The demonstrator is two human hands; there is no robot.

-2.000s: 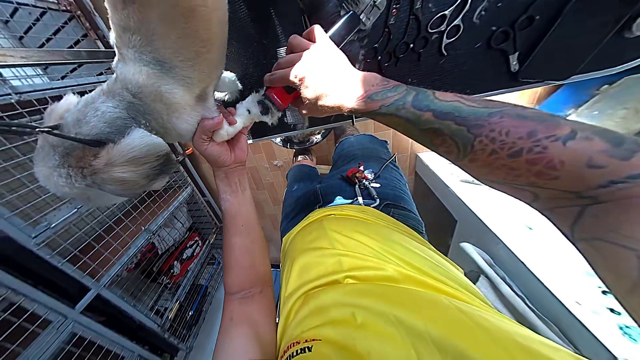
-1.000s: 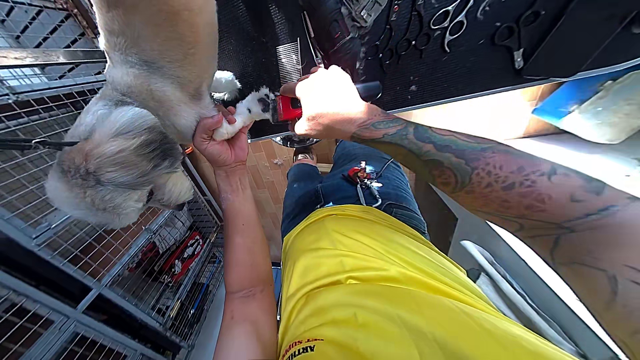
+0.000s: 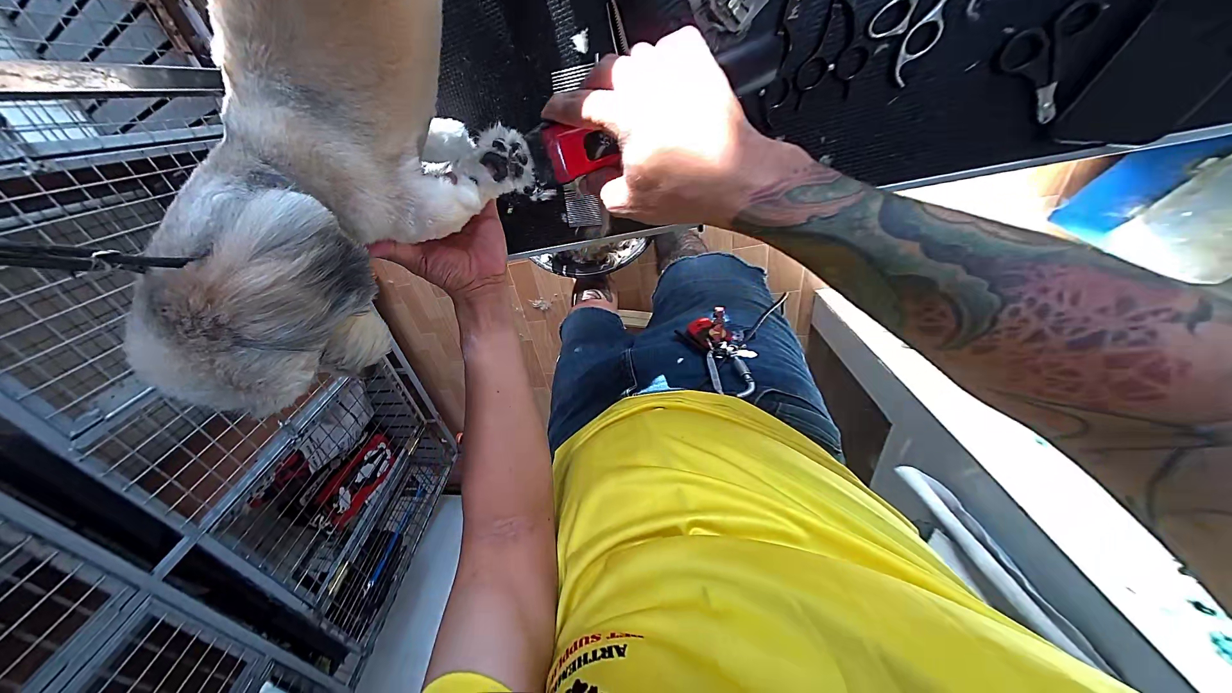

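Observation:
A dog with a light tan and grey coat [image 3: 327, 115] stands at the left on a black table, its head [image 3: 250, 298] lowered over the edge. My left hand [image 3: 462, 252] is closed around one of its white front legs [image 3: 438, 205] from below. The paw [image 3: 504, 160] of that leg is turned so that its dark pads show. My right hand [image 3: 674, 130] grips a red electric clipper [image 3: 575, 152], whose dark front end is just right of the paw. Whether it touches the fur, I cannot tell.
Metal combs [image 3: 575, 79], silver scissors [image 3: 907, 38] and black scissors [image 3: 1049, 58] lie on the black table mat [image 3: 866, 130]. Wire cages [image 3: 192, 462] stand at the left. A dark lead [image 3: 96, 258] runs to the dog's head. A blue container [image 3: 1107, 197] is at the right, beyond the table's edge.
The held leg pointed right between my hands before; now it is bent, with the pads showing. My right hand has shifted, and the clipper's red body shows more.

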